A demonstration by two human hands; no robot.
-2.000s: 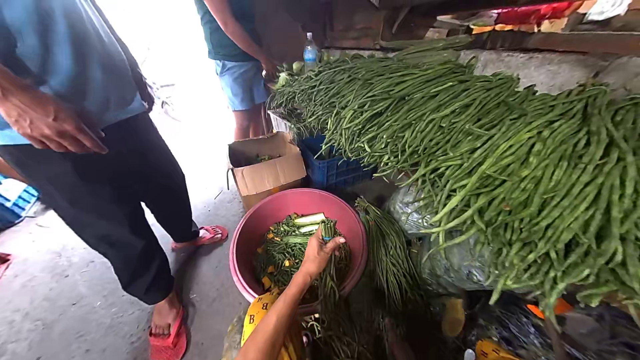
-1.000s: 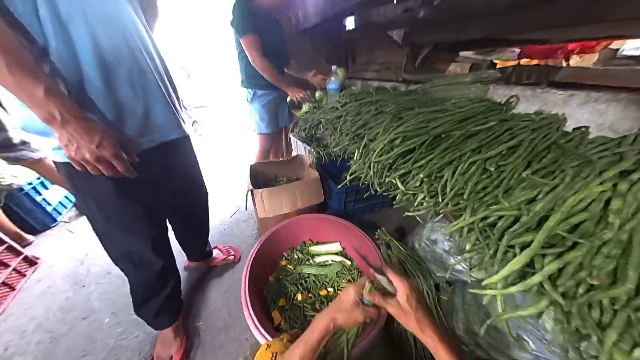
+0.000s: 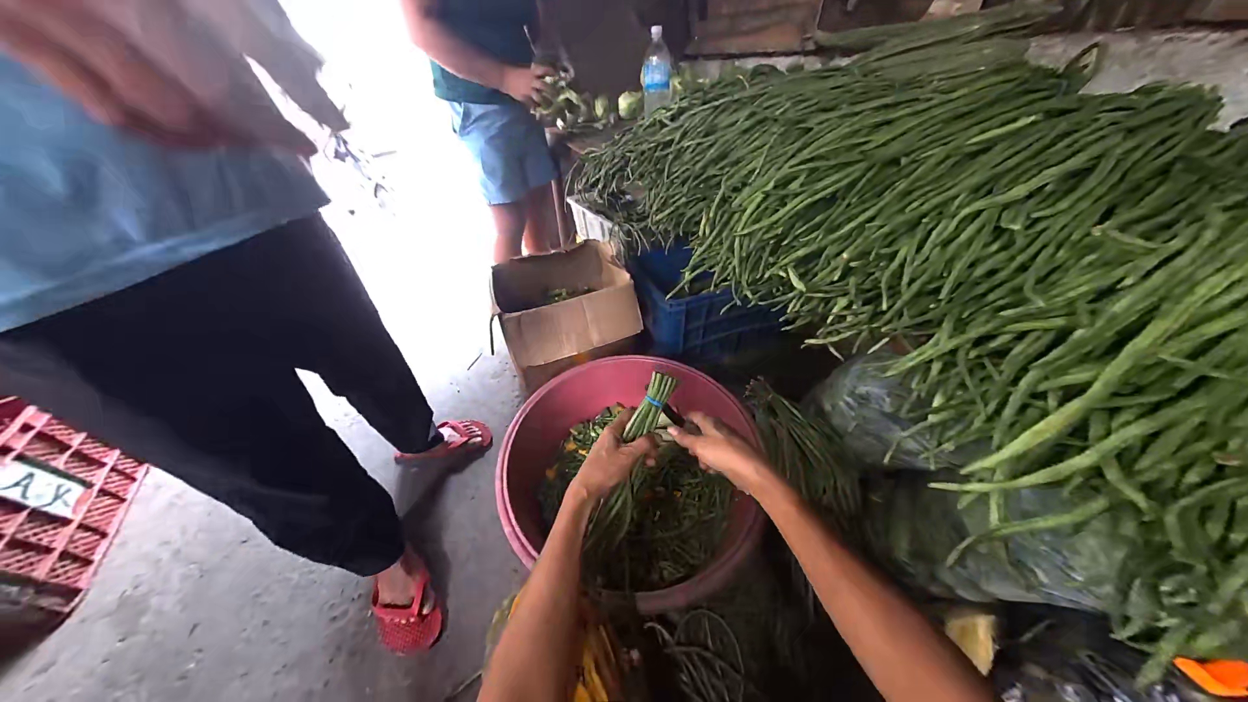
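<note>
My left hand (image 3: pixel 616 456) grips a bundle of long green beans (image 3: pixel 651 402) tied near its top with a blue band. The bundle stands tilted over a pink plastic tub (image 3: pixel 531 429), its long ends hanging down toward me. Close to the right of the band, my right hand (image 3: pixel 717 447) is closed on a dark, thin tool, probably a knife, whose blade is mostly hidden. Cut green scraps (image 3: pixel 682 522) with yellow bits lie inside the tub. More long beans (image 3: pixel 804 453) rest just right of its rim.
A large heap of long beans (image 3: pixel 955 214) fills the right side, above plastic bags (image 3: pixel 1024 546). Beyond the tub are a cardboard box (image 3: pixel 575 327) and a blue crate (image 3: pixel 707 322). One person (image 3: pixel 244 390) stands close at left by a red crate (image 3: pixel 58 507); another (image 3: pixel 502 127) stands farther back.
Two seconds ago only one hand showed over the tub; now both are there. Since one second ago, the hands have moved from the tub's right side to over its middle, with the banded bundle raised.
</note>
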